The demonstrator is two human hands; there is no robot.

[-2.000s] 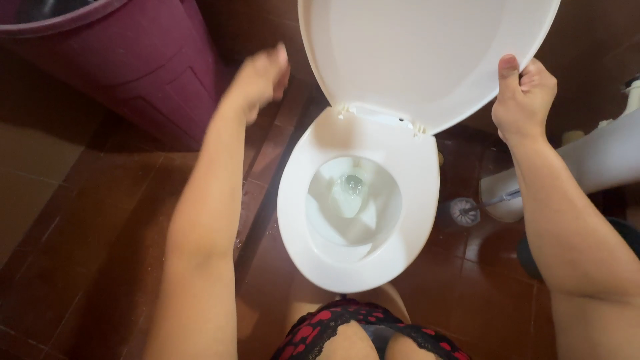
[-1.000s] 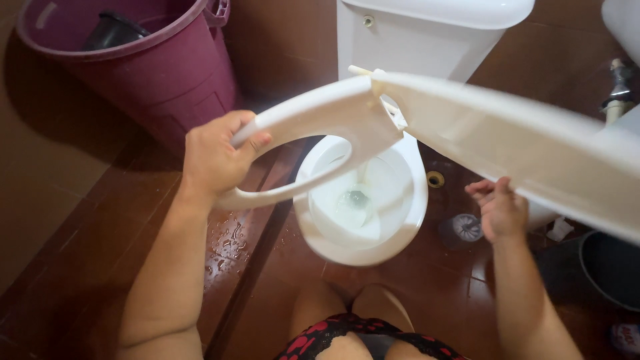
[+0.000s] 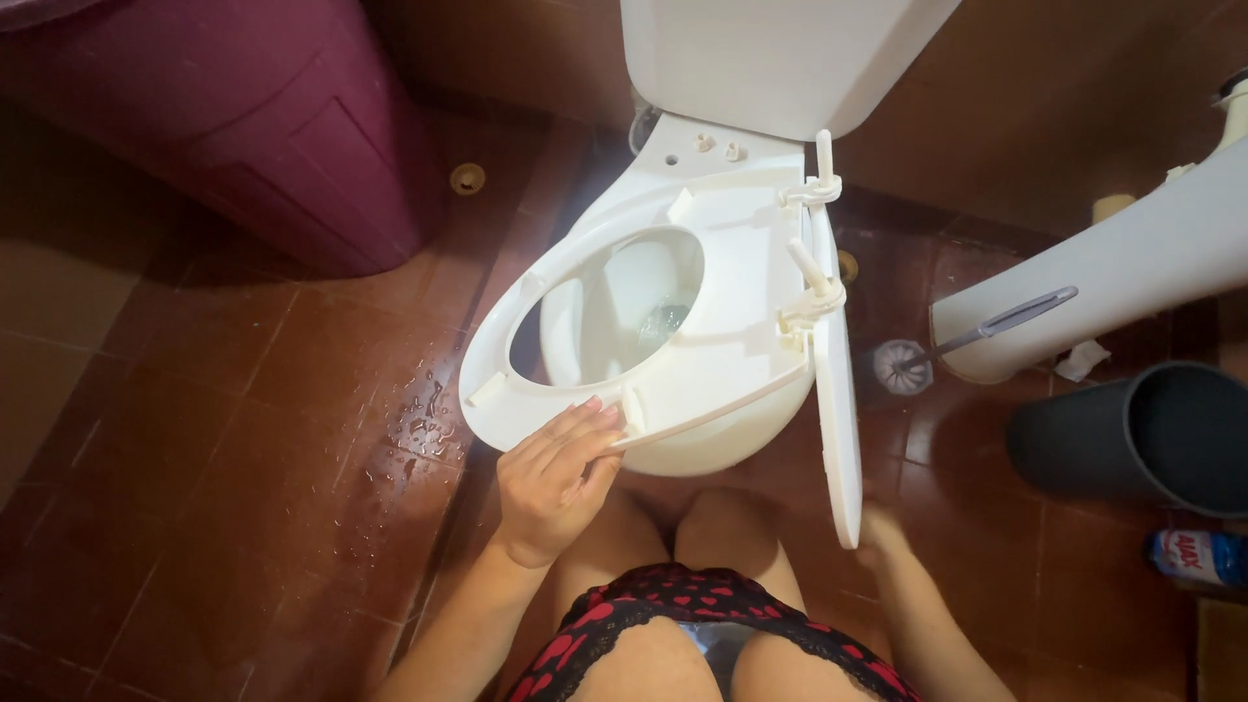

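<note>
A white plastic toilet seat (image 3: 721, 361) lies upside down and askew across the toilet bowl (image 3: 731, 448), its underside pads facing up. My left hand (image 3: 561, 478) grips its near edge. At the right, the hinged lid (image 3: 838, 439) hangs on edge beside the bowl, joined to the seat by two hinges (image 3: 814, 302) whose bolts stick up. My right hand (image 3: 880, 531) is at the lid's lower end, blurred and partly hidden behind it, so its grip cannot be made out. Two small plastic pieces (image 3: 733, 151) lie on the bowl's rear ledge, near a bolt hole.
A maroon bin (image 3: 322, 146) stands at the left, with a plastic nut (image 3: 467, 178) on the floor by it. Water drops wet the tiles. At the right are a toilet brush (image 3: 985, 331), a white pedestal (image 3: 1102, 263), a dark bin (image 3: 1072, 439) and an Ajax bottle (image 3: 1194, 556).
The seat and lid, upright on the bowl two seconds ago, have come off their mounting and turned over. My left hand took hold of the seat. The view has shifted.
</note>
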